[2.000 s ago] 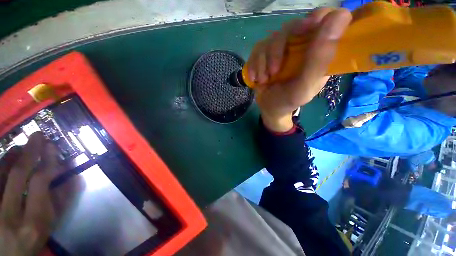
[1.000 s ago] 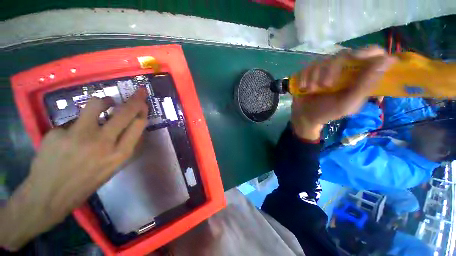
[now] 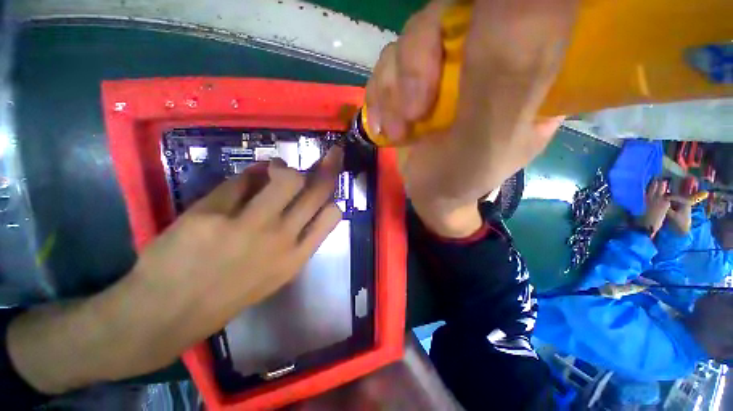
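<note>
The black tablet housing (image 3: 363, 265) lies open in the red-orange frame (image 3: 390, 281). A silvery plate (image 3: 301, 313) fills much of it. My left hand (image 3: 233, 241) is bare, fingers spread, its fingertips on the main board (image 3: 261, 152) near the top right corner of the housing; it grips nothing that I can see. My right hand (image 3: 474, 104) is shut on the yellow-orange electric screwdriver (image 3: 635, 60). The dark driver tip (image 3: 359, 128) is at that same corner, close to my left fingertips. Whether it touches a screw cannot be seen.
The screw dish (image 3: 508, 193) is mostly hidden behind my right wrist. A pile of small loose parts (image 3: 591, 218) lies on the green bench at right, with a blue bin (image 3: 635, 177) beyond. People in blue clothing (image 3: 627, 329) are at the right. A pale rail (image 3: 321, 36) runs along the back.
The screwdriver in my right hand has moved left from the screw dish to the housing's top right corner. The framed tablet sits further right in view. My left hand stays on the board.
</note>
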